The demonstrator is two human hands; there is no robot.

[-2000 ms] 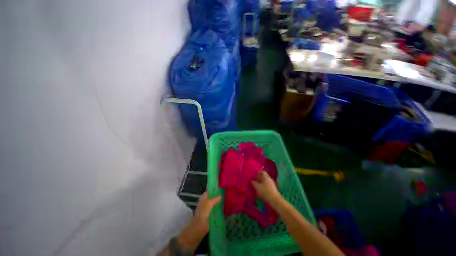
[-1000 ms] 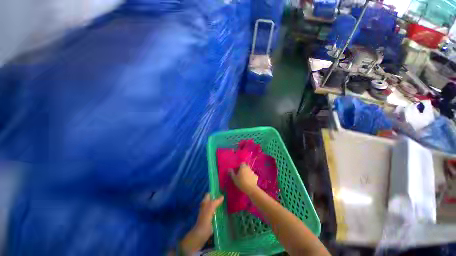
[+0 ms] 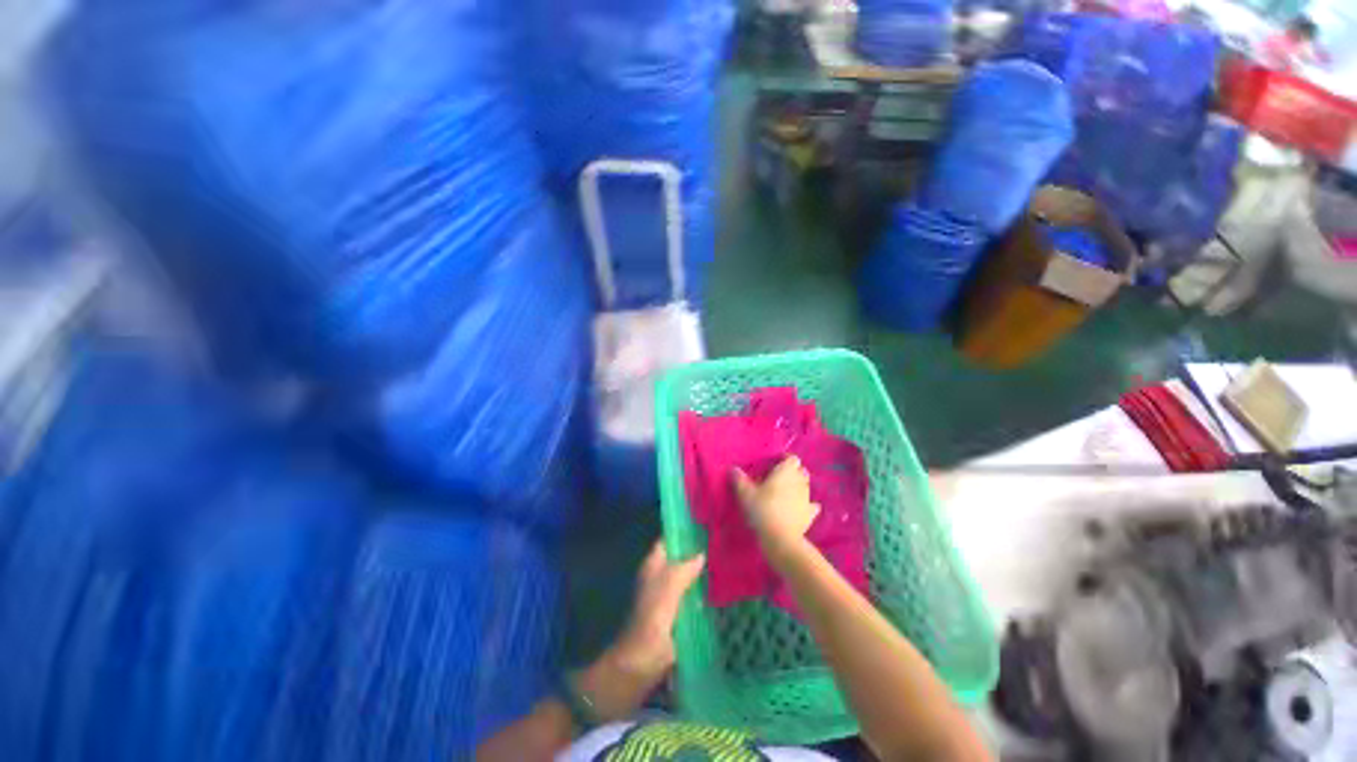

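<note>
A light green perforated basket [image 3: 930, 596] is in front of me at the lower middle, tilted slightly. Magenta cut pieces [image 3: 833, 491] lie loose in its upper part. My left hand [image 3: 655, 603] grips the basket's left rim, with the thumb over the edge. My right hand [image 3: 775, 499] is inside the basket on top of the magenta pieces. Its fingers are curled at the fabric; whether they pinch a piece cannot be made out.
Large blue wrapped stacks [image 3: 447, 298] line the left side. A hand cart [image 3: 647, 343] stands beyond the basket. A white machine table [image 3: 1027, 514] with blurred machinery is close on the right. A cardboard box [image 3: 1042, 290] and blue bags stand on the green floor ahead.
The view has moved forward along the aisle, past the earlier table. The hand cart is nearer, and other machinery is now at the right. The right hand has shifted slightly over the magenta pieces.
</note>
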